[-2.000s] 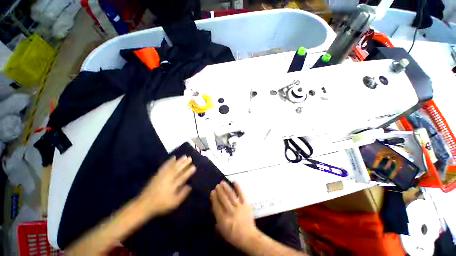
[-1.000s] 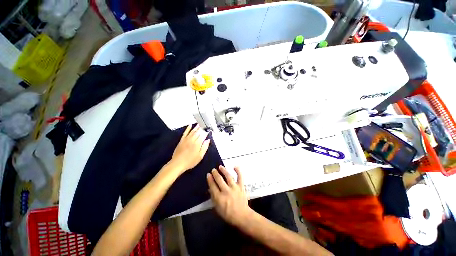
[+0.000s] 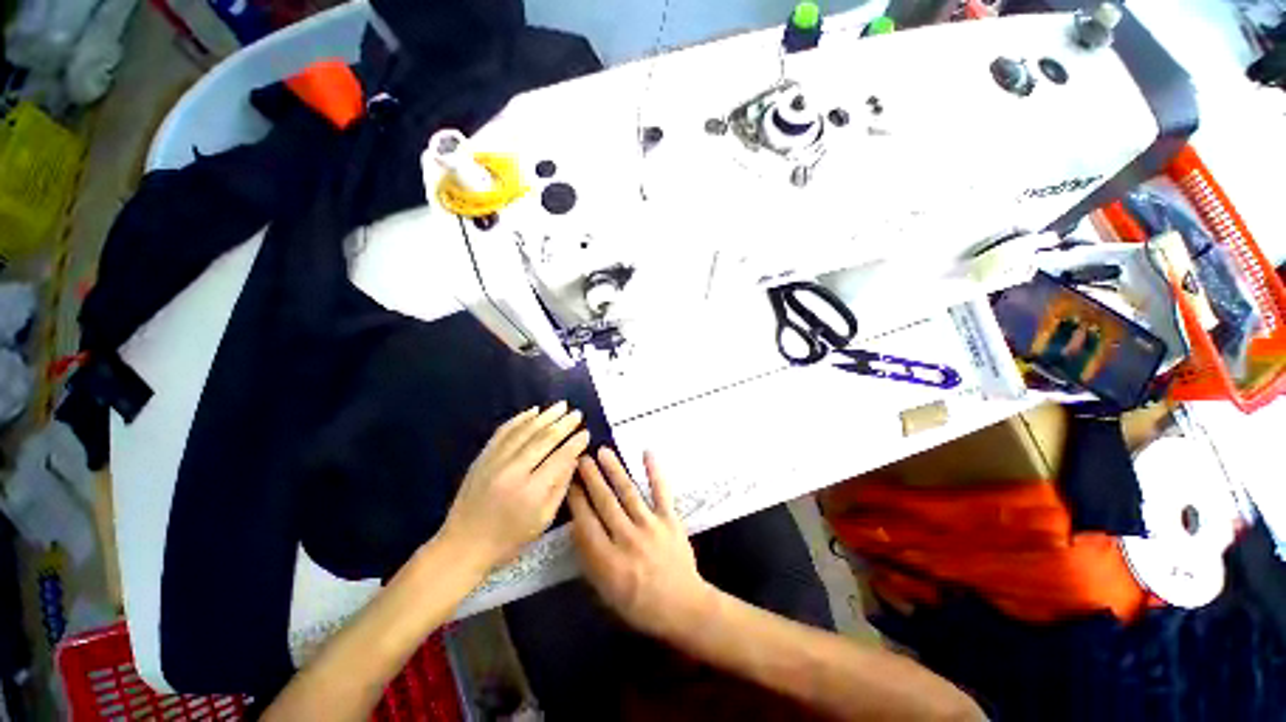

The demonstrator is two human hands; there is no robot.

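Observation:
A black garment panel (image 3: 409,437) lies on the white sewing table, its right edge running up to the presser foot and needle area (image 3: 595,339) of the white sewing machine (image 3: 874,169). My left hand (image 3: 519,477) lies flat on the panel near its right edge, just below the needle area. My right hand (image 3: 631,543) is beside it, fingertips at the panel's lower right edge, touching cloth and table. Both hands press with fingers extended; neither is closed around the cloth. More black fabric (image 3: 240,409) spreads left, with an orange patch (image 3: 327,93) on top.
Black scissors (image 3: 811,323) and a purple thread tool (image 3: 898,370) lie right of the needle. A lit phone (image 3: 1079,339) rests on a small tray. Orange-red basket (image 3: 1227,226) and white tape roll (image 3: 1189,522) are at right; a red basket (image 3: 120,677) is on the floor at left.
The panel's edge has come up to the needle area. My left hand moved up towards the needle, then back down beside my right hand. The machine appears higher and further left in view.

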